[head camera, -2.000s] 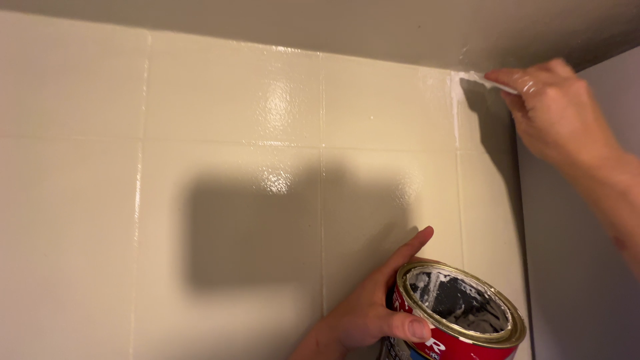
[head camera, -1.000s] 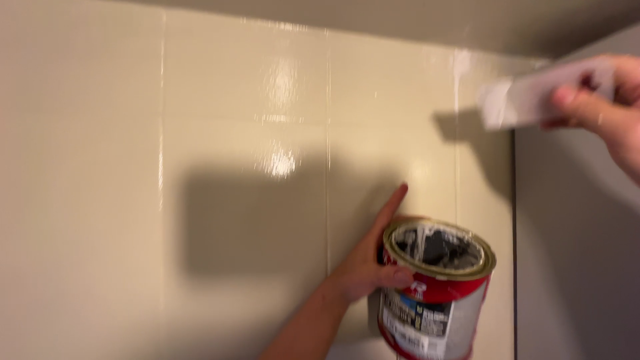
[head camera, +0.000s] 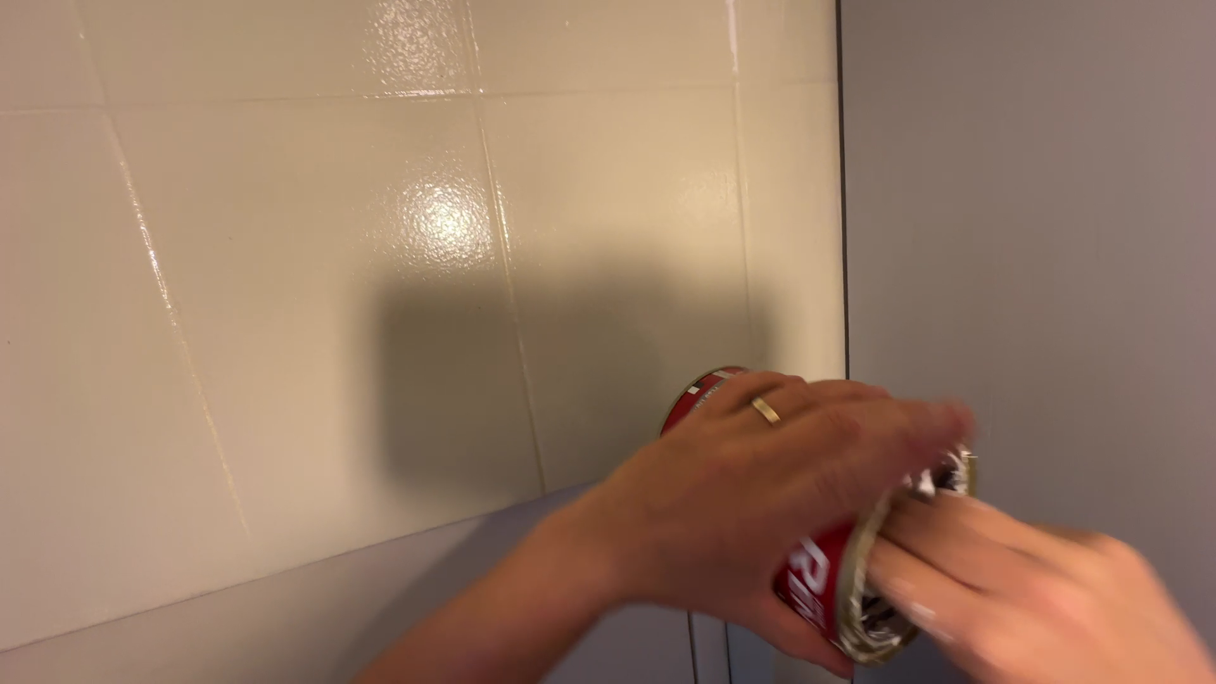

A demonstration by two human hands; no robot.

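Note:
A red metal can (head camera: 819,581) with a gold-coloured rim lies tilted on its side at the lower right, its mouth turned to the right. My left hand (head camera: 750,494), with a ring on one finger, is wrapped around the can from above. The fingers of my right hand (head camera: 1035,589) reach into the can's mouth, where white filler or paint coats the inner wall. Whether they hold the white spreader seen before is hidden inside the can. Behind is a glossy cream tiled wall (head camera: 285,285), with a whitish joint line near its top right.
A smooth grey panel (head camera: 1026,237) stands to the right of the tiles, past a dark vertical edge. Below the tiles runs a greyish surface (head camera: 399,589). A broad shadow falls on the middle of the wall.
My right hand has come down from the upper right wall, where it held a white spreader, into the can. The can has been tipped from upright onto its side. The view has shifted downward.

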